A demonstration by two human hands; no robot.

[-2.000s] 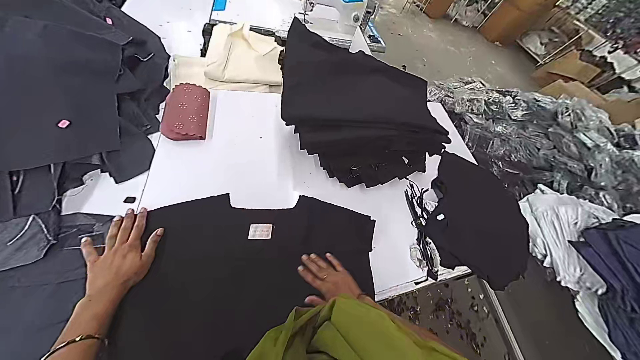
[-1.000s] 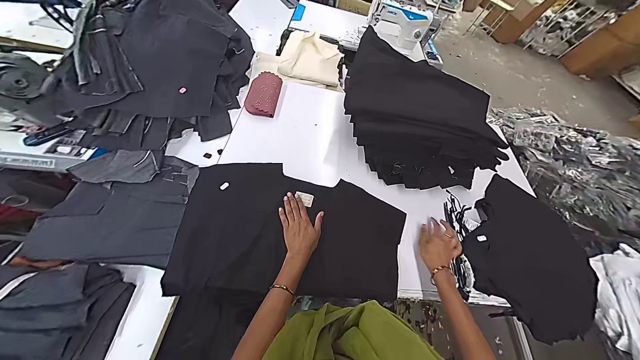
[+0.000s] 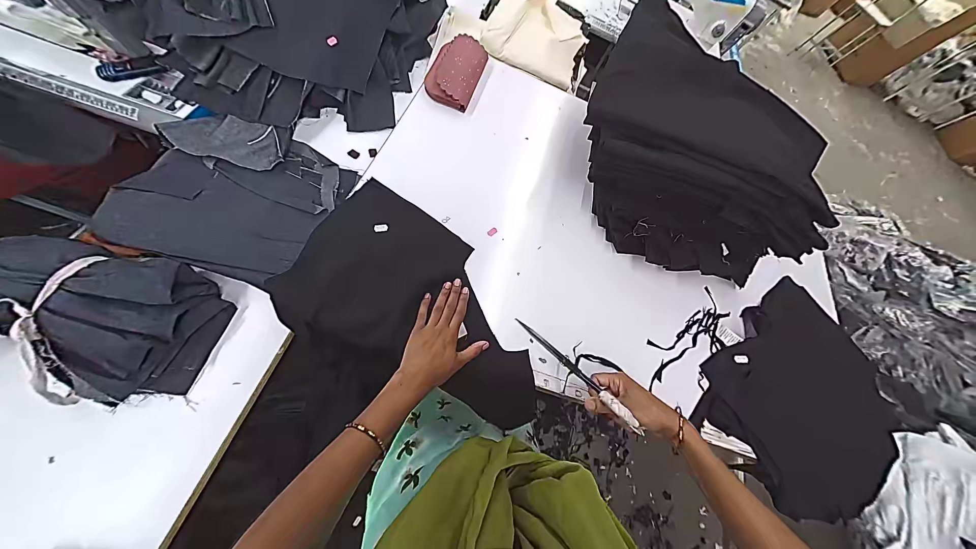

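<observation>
My left hand [image 3: 438, 339] lies flat with spread fingers on a black cut fabric piece [image 3: 366, 267] at the near edge of the white table. A small white label shows partly beside its fingers, and another tag sits on the fabric's upper left. My right hand [image 3: 621, 400] grips a pair of scissors [image 3: 560, 352] with white-wrapped handles, blades together and pointing up and left over the table edge. Black cord or fabric strips [image 3: 698, 328] lie to the right of the blades. Beyond them a black garment piece [image 3: 801, 404] with a small tag hangs over the table's edge.
A tall stack of black cut fabric [image 3: 701, 145] stands at the back right. A dusty pink scalloped case [image 3: 457, 72] and cream cloth [image 3: 534, 38] lie at the back. Dark grey pieces [image 3: 221, 198] and a tied bundle [image 3: 114, 313] are on the left; plastic-wrapped goods [image 3: 907, 297] on the right.
My right hand was by the strips on the table and now holds scissors. The black fabric under my left hand lies turned and bunched, where before it was spread wide. The view has shifted.
</observation>
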